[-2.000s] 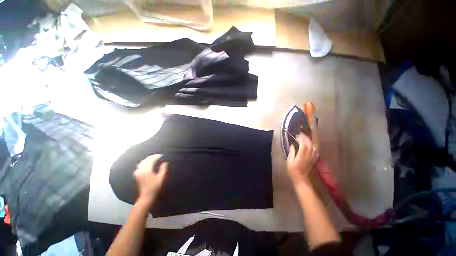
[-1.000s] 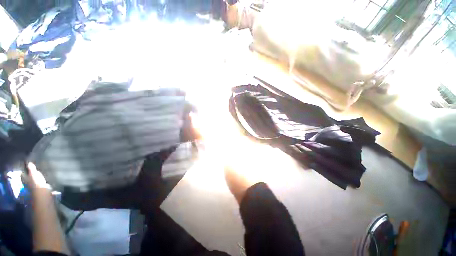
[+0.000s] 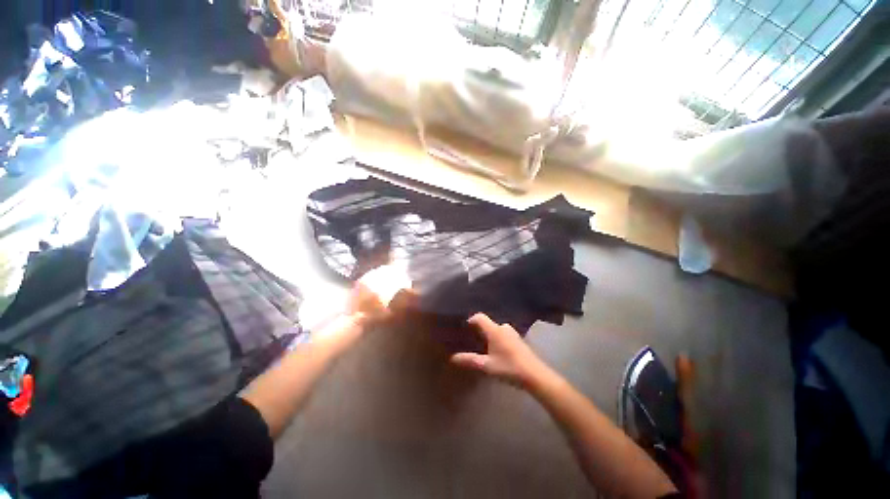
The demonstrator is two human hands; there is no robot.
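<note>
A rumpled pile of black cloth pieces (image 3: 488,255) lies at the far side of the pressing table, striped by sunlight. My left hand (image 3: 376,297) is at the pile's near left edge, partly washed out by glare; whether its fingers grip cloth is unclear. My right hand (image 3: 496,353) is at the pile's near edge, thumb and fingers apart, with no cloth seen between them. The steam iron (image 3: 652,398) rests on the right side of the table, its orange-brown handle (image 3: 686,390) beside it, untouched.
A flatter stack of dark pieces (image 3: 127,341) lies at the left. Behind the table are a brown board edge (image 3: 644,219), plastic-wrapped material (image 3: 468,97) and a barred window (image 3: 761,58). A small white item (image 3: 694,246) sits at the back right. Strong glare covers the left back.
The view has swung from the left stack back to the table. Both hands are now at the black pile. The single black panel seen near me earlier no longer lies on the table's front.
</note>
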